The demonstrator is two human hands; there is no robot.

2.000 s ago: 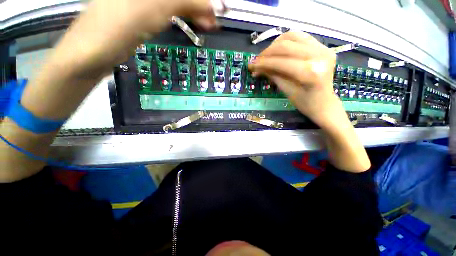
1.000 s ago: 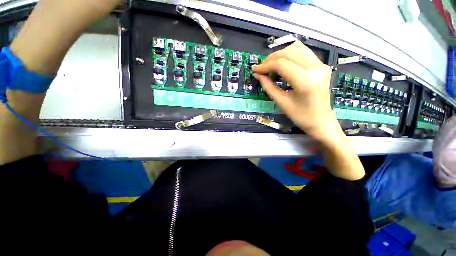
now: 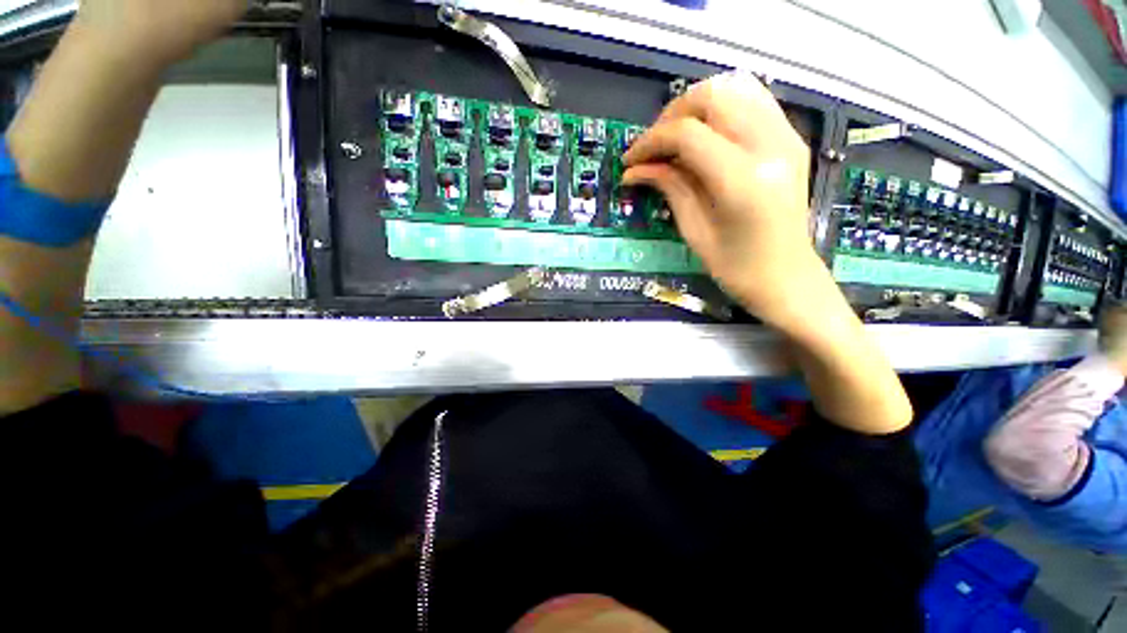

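A green circuit board panel (image 3: 531, 247) with rows of fitted components lies in a black solder pallet (image 3: 358, 247). My right hand (image 3: 729, 173) is over the right part of this panel, thumb and fingertips pinched together at a board's middle; whether they hold a small part cannot be seen. My left hand (image 3: 167, 19) is at the top left, cut off by the picture's edge, its fingers out of view. The blue wrist strap (image 3: 50, 213) is on my left wrist.
Metal pallet clips (image 3: 494, 294) sit at the pallet's near and far edges. A conveyor rail (image 3: 494, 359) runs along the near side. More pallets with panels (image 3: 915, 275) lie to the right. A co-worker's sleeve (image 3: 1051, 433) shows at right.
My left hand has moved left from above the pallet's far edge. My right hand stays pinched over the panel. The pallet sits slightly farther right in view, and the co-worker's arm has come into view.
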